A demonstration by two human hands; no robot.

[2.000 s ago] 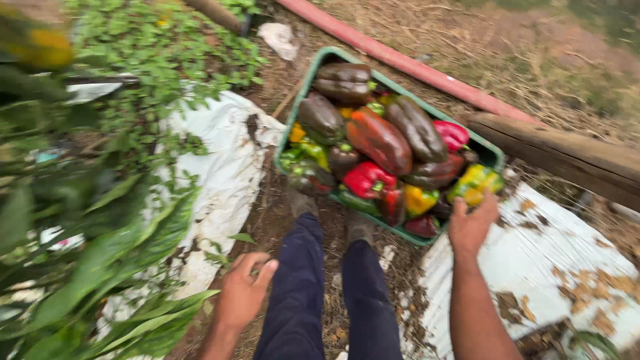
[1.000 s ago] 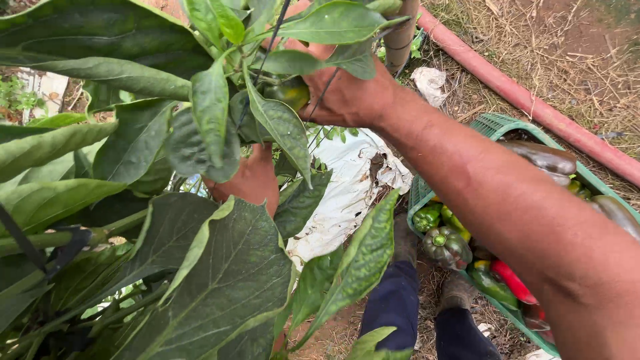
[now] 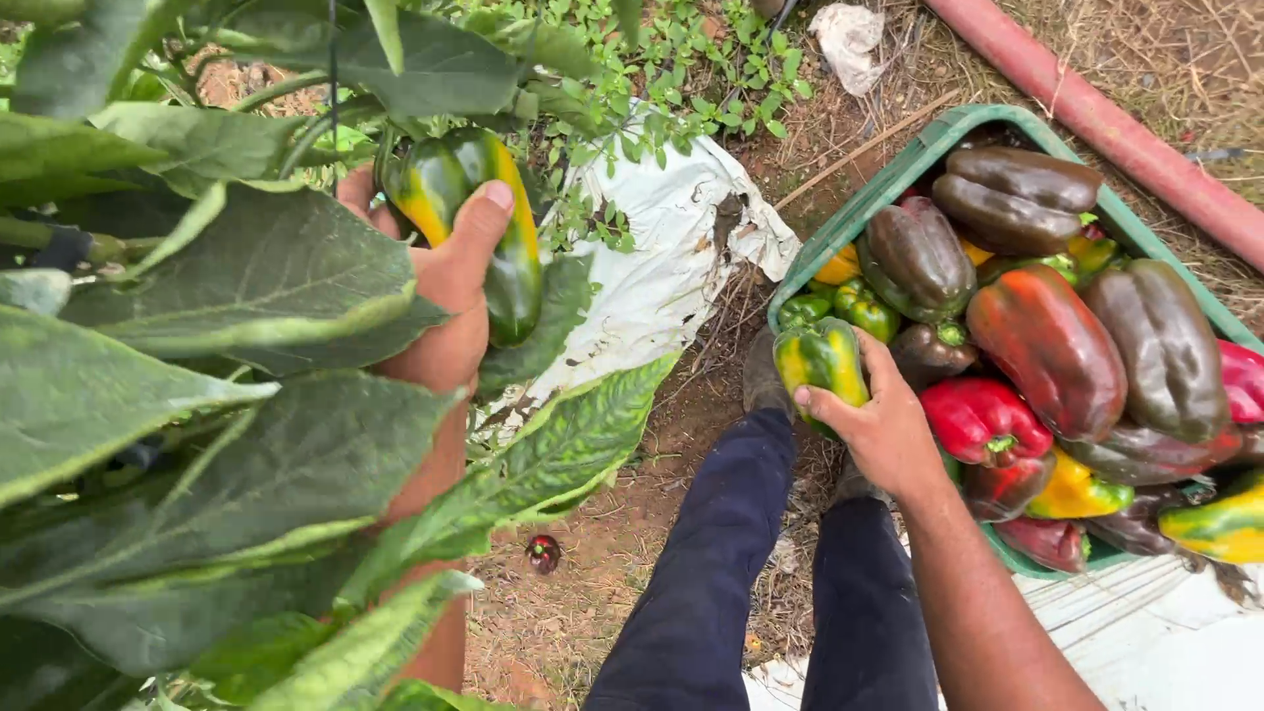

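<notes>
My left hand (image 3: 449, 267) is closed around a large green-and-yellow bell pepper (image 3: 513, 257) among the leaves of the pepper plant (image 3: 267, 267); the stem end is partly hidden, so I cannot tell whether it is attached. Between the thumb and fingers of my right hand (image 3: 884, 425) is a smaller green-and-yellow bell pepper (image 3: 820, 360), at the near left corner of a green plastic crate (image 3: 859, 217). Red, dark brown, green and yellow bell peppers fill the crate, among them a red-brown one (image 3: 1047, 351) and a bright red one (image 3: 986, 420).
A red pipe (image 3: 1116, 128) runs behind the crate. White plastic sheeting (image 3: 681, 237) covers ground between plant and crate, with more at lower right. A small dark red pepper (image 3: 543, 554) lies on the soil. My legs (image 3: 711, 553) stand beside the crate.
Both hands were in the foliage a second ago; my right hand has moved right to the crate with a pepper in it. My left hand now shows on a large pepper.
</notes>
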